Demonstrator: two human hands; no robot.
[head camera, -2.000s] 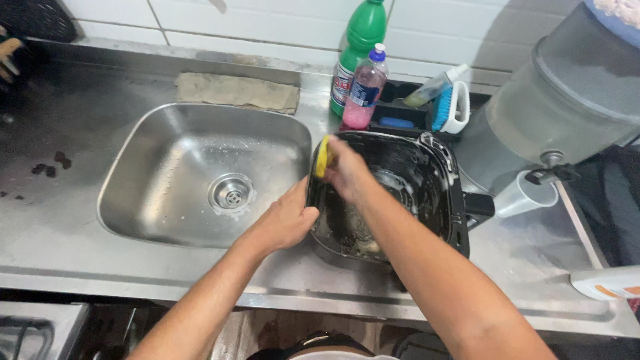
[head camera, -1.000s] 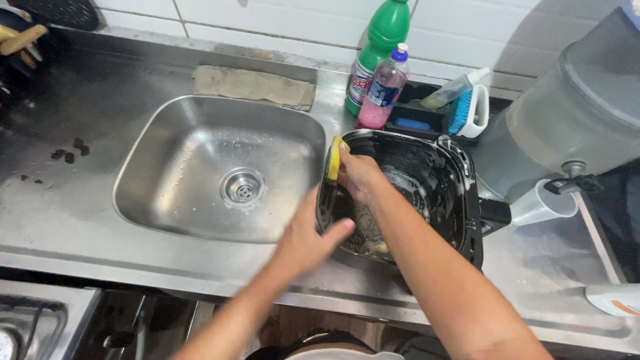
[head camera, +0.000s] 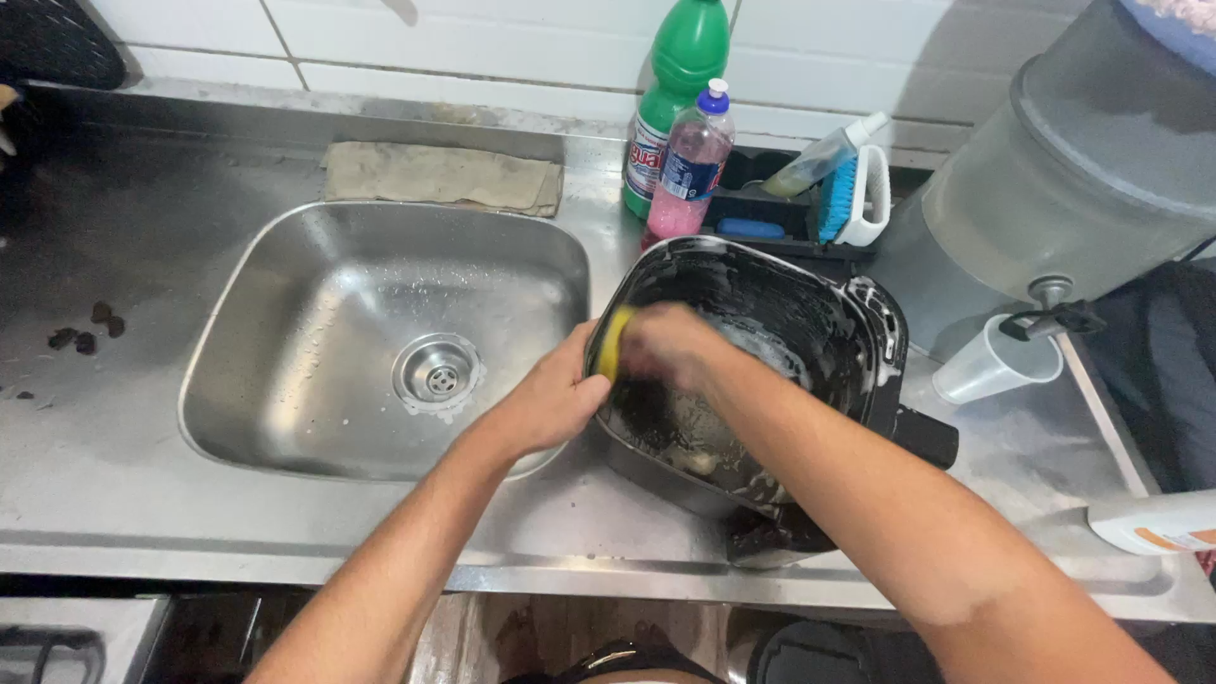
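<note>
A black air fryer basket (head camera: 750, 275), soapy inside, rests tilted on the steel counter just right of the sink, its handle pointing right. My left hand (head camera: 560, 389) grips the basket's left rim, thumb over the edge. Inside that same wall, my right hand (head camera: 670, 347), blurred, presses a yellow sponge (head camera: 616, 342) against the surface. Foam streaks the basket's far wall and right rim, and wet residue lies on its bottom. My right forearm hides part of the interior.
Left of the basket is a steel sink (head camera: 313, 380) with a folded cloth (head camera: 442, 178) behind it. Green (head camera: 689, 57) and pink (head camera: 689, 176) bottles, a caddy with a blue-bristled brush (head camera: 855, 198), a plastic cup (head camera: 997, 361) beneath a container's tap, and a white bottle (head camera: 1154, 522) stand around.
My left hand, off the rim with its thumb spread one second ago, is back on the basket's left rim. The sponge stays at the left wall.
</note>
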